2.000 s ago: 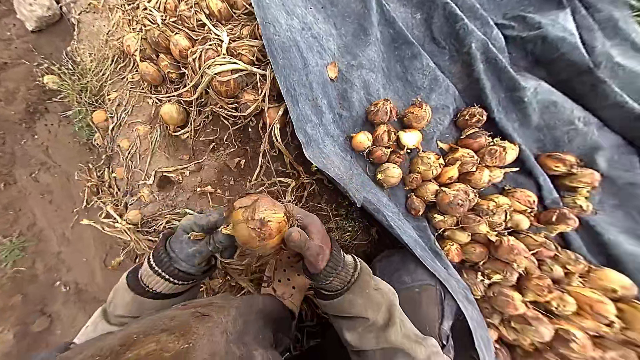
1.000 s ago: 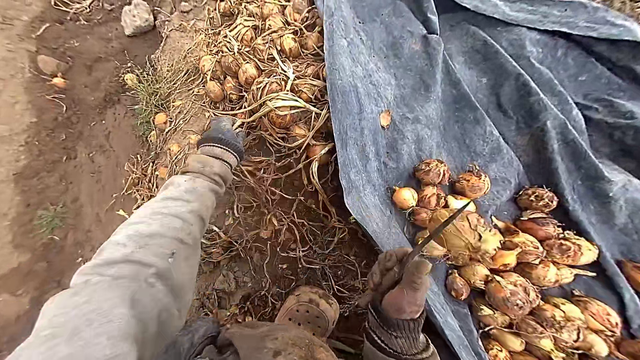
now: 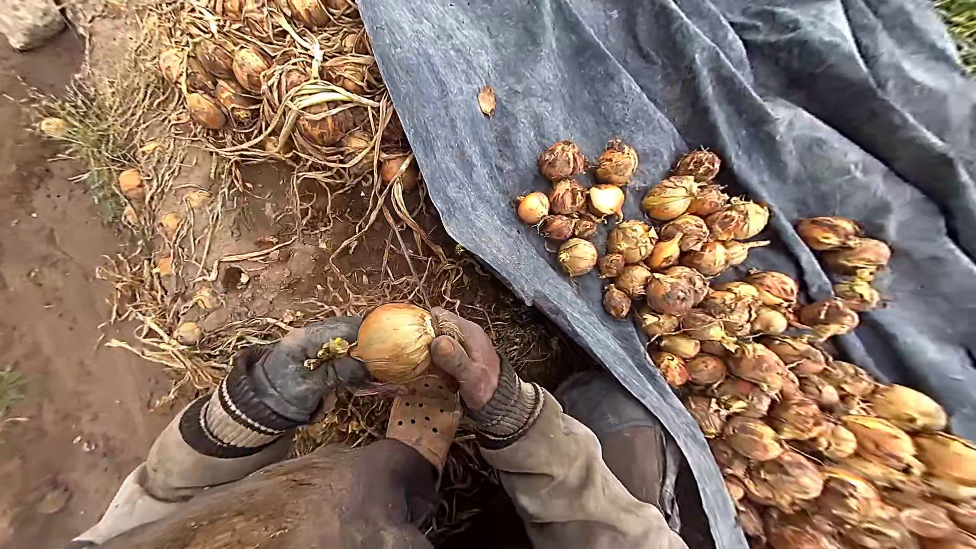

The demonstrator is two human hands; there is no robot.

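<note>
A yellow onion (image 3: 395,342) is held between my two hands above the soil. My left hand (image 3: 309,367), in a dark dirty glove, grips it at the left, beside a short, withered neck. My right hand (image 3: 470,357), bare and soiled, has its thumb and fingers on the root side. No knife can be made out in it; the inside of that hand is hidden. To the right, a heap of trimmed onions (image 3: 755,366) lies on a grey-blue cloth sheet (image 3: 488,168).
Onions with long dry leaves (image 3: 305,91) are piled at the upper left. Loose small onions (image 3: 131,183) dot the soil. A rock (image 3: 30,23) sits in the top left corner. Below my hands shows a perforated brown clog (image 3: 427,419), near my knees.
One second ago my left hand reached to the leafy onions and my right held a knife near the sheet. Both hands are now together around an onion.
</note>
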